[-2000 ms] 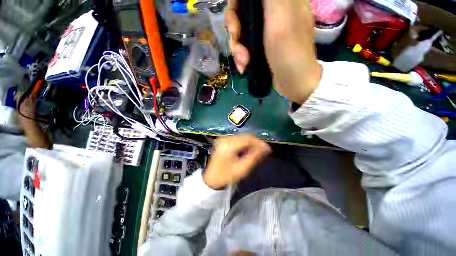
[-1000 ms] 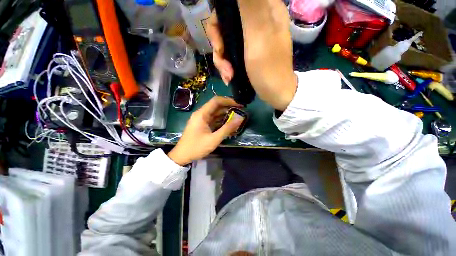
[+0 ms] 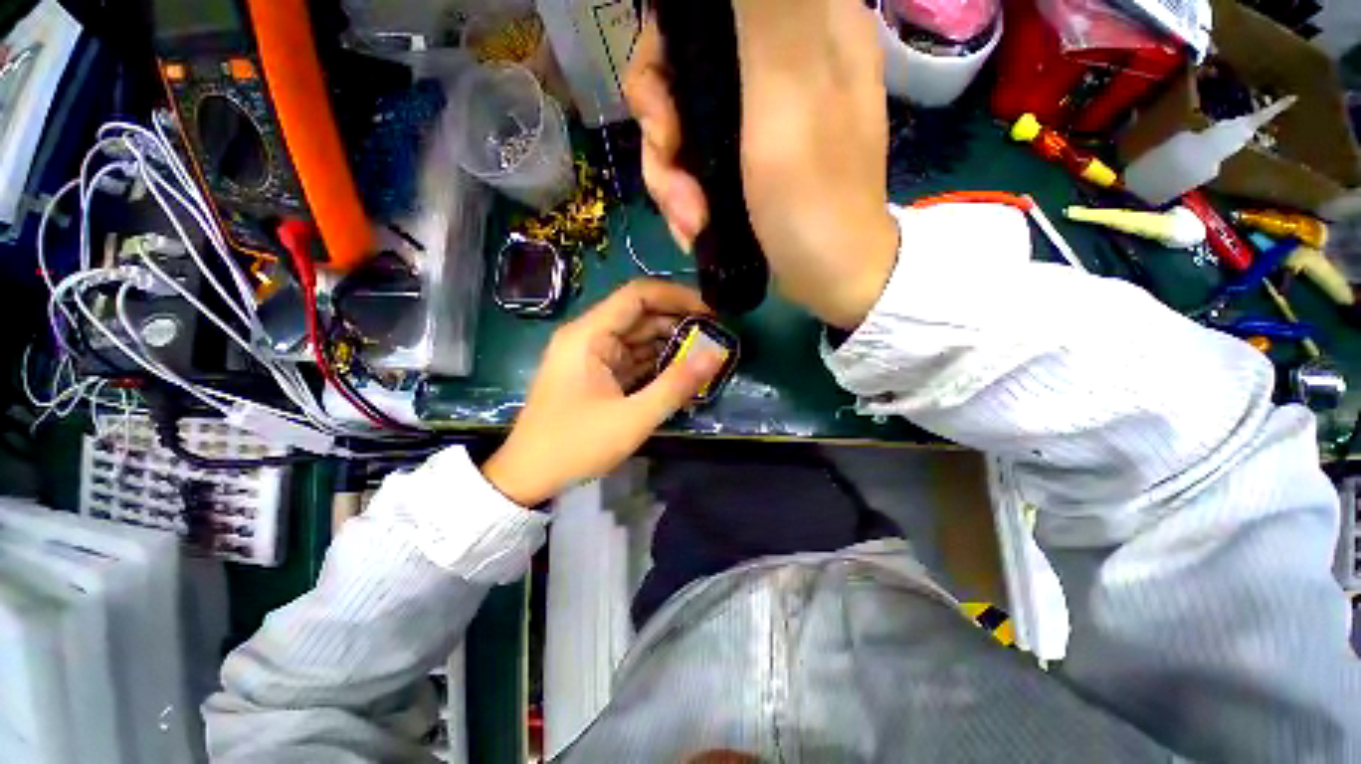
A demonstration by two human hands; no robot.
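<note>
My left hand holds a small smartwatch case at the front edge of the green mat. The case is open, with a yellow and whitish part showing inside; my thumb lies over part of it. My right hand grips a thick black electric screwdriver, held upright. Its lower end is just above the top edge of the case. The bit tip is too small to tell, so contact cannot be told.
A second watch lies left of my hands, beside gold-coloured parts and a clear cup. Farther left are a multimeter and white cables. Hand screwdrivers lie right. White trays stand lower left.
Two seconds ago the watch lay on the mat; my left hand has since moved up and taken hold of it. The screwdriver stays in my right hand. The view has shifted.
</note>
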